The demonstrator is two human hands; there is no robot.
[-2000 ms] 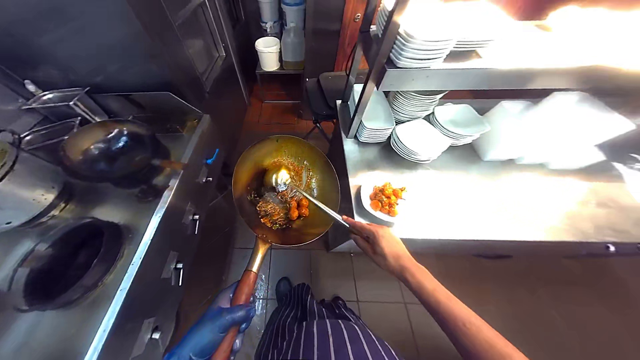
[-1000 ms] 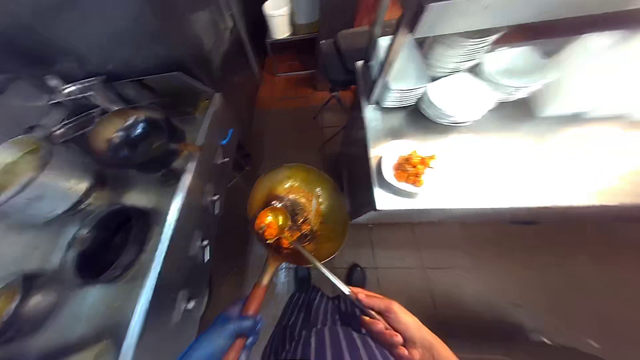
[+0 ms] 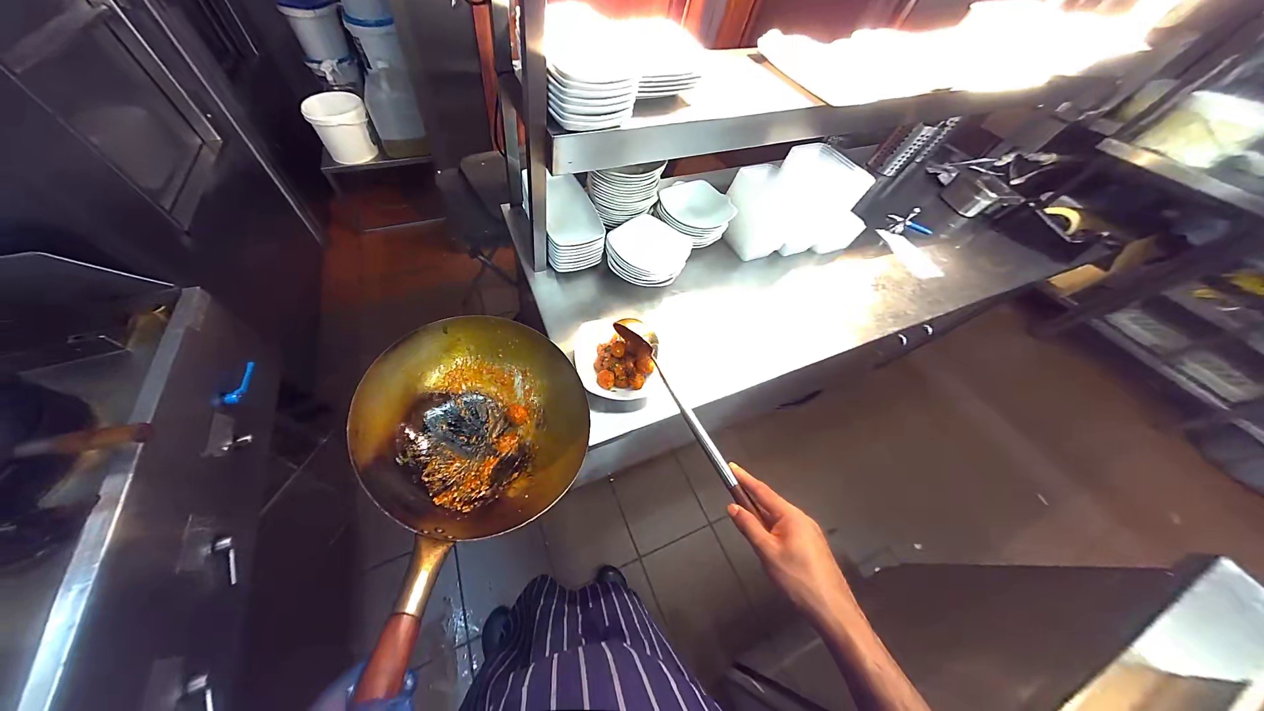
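Note:
My left hand (image 3: pixel 367 688), in a blue glove and partly cut off by the lower frame edge, grips the wooden handle of a wok (image 3: pixel 468 428). Brown-orange sauce residue coats the wok's inside, with one small orange piece on its right side. In my bare right hand (image 3: pixel 780 533) is the handle of a long metal ladle (image 3: pixel 691 420). The ladle's bowl is over the rim of a white bowl (image 3: pixel 585 360) on the steel counter's near left corner. Sauced round orange-brown food pieces (image 3: pixel 620 365) fill that bowl.
Stacked white dishes (image 3: pixel 648 249) stand behind the bowl on the steel counter (image 3: pixel 790 326), below a steel shelf (image 3: pixel 691 133) with more plates. The stove's metal edge (image 3: pixel 109 513) runs along the left. A white bucket (image 3: pixel 340 126) stands at the back. Tiled floor (image 3: pixel 632 504) lies below.
The ladle has moved from inside the wok to the white bowl. The orange food pieces seen in the ladle have left it, and the bowl holds more. The view has swung right.

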